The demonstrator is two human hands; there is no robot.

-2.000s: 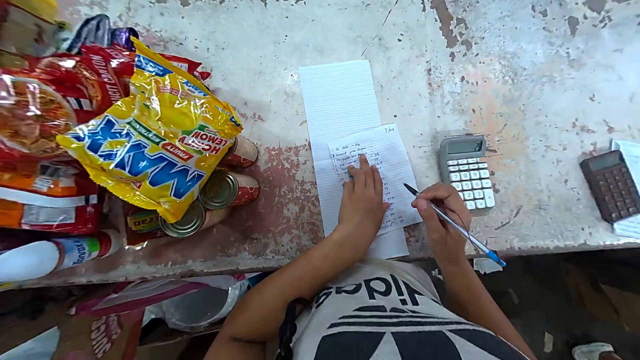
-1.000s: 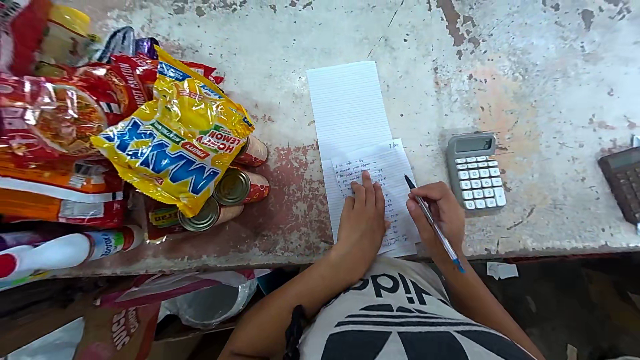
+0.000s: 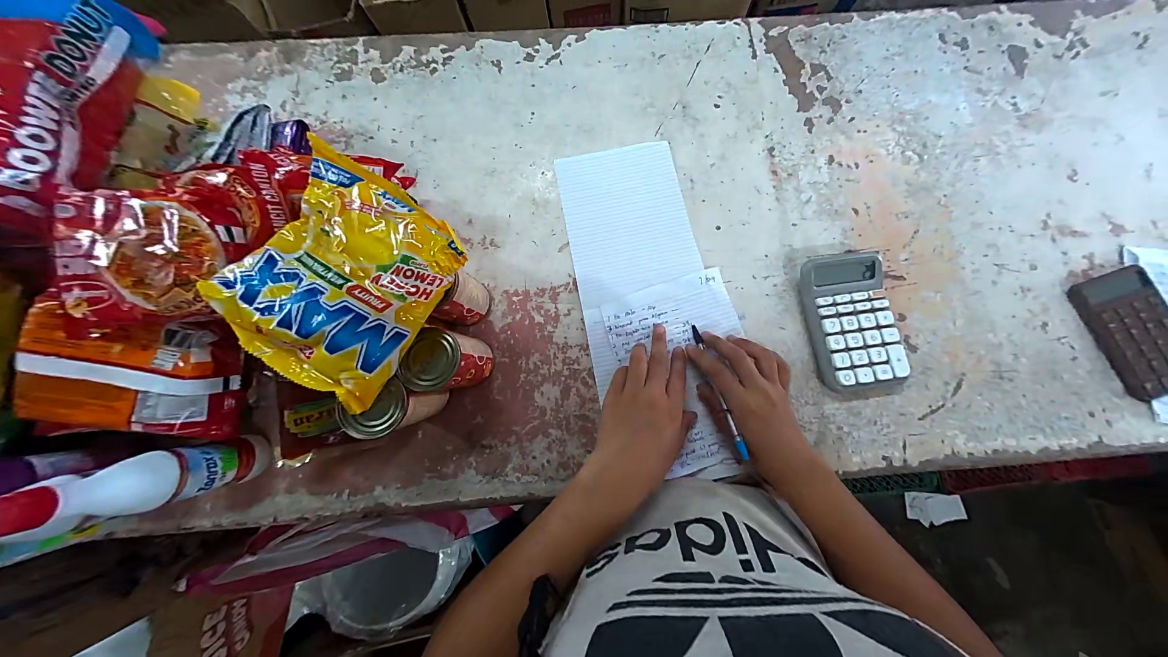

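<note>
My left hand (image 3: 646,408) lies flat on a handwritten paper list (image 3: 689,297), fingers pointing up the page, holding nothing. Just to its right, my right hand (image 3: 750,394) rests on the sheet's right side with a ballpoint pen (image 3: 737,441) under its fingers; the pen's dark tip shows above them and its blue end below. Beneath the list is a longer ruled sheet (image 3: 625,214), blank in its upper part. A grey calculator (image 3: 855,321) with white keys lies on the worn, paint-chipped table (image 3: 967,182), right of my right hand.
Candy bag (image 3: 342,283), tin cans (image 3: 431,359), red noodle packs (image 3: 164,246) and a white bottle (image 3: 137,484) crowd the table's left. A dark calculator (image 3: 1127,328) lies at far right on paper. Cardboard boxes (image 3: 411,14) stand beyond the far edge; plastic bags (image 3: 365,566) sit below the near edge.
My right hand has moved left onto the paper, close beside my left hand. The pen, held raised over the page's right side earlier, now lies lower against it. The view has shifted.
</note>
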